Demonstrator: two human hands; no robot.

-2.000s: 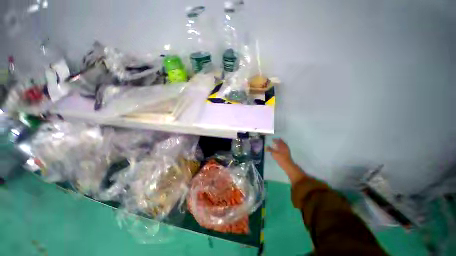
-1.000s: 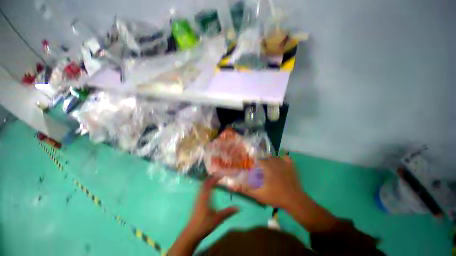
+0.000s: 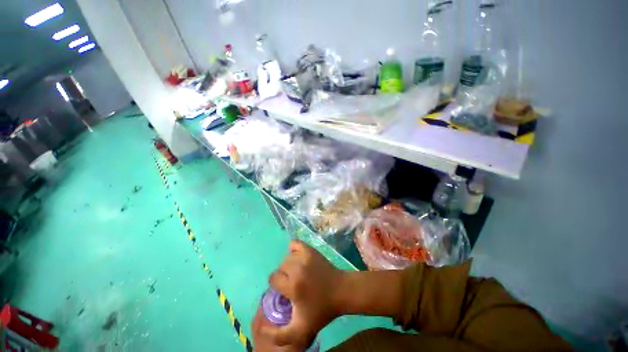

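Note:
A drinking bottle with a lilac cap (image 3: 277,306) is low in the centre, mostly hidden by my hands. My right hand (image 3: 306,292) comes in from the right in a brown sleeve and closes around the bottle near its cap. My left hand (image 3: 265,338) is at the bottom edge, largely cut off and overlapped by my right hand, so its grip is unclear.
A shelf (image 3: 475,152) against the wall holds bottles, plastic sheets and a green bottle (image 3: 390,74). Below it are clear bags, one with orange pieces (image 3: 396,242). Green floor (image 3: 124,227) lies left, with a striped line. A red stool (image 3: 26,328) is lower left.
My right hand went from reaching by the shelf's end to holding the lilac-capped bottle. My left hand, open and apart a second ago, is now against it. The view has swung left, away from the shelf.

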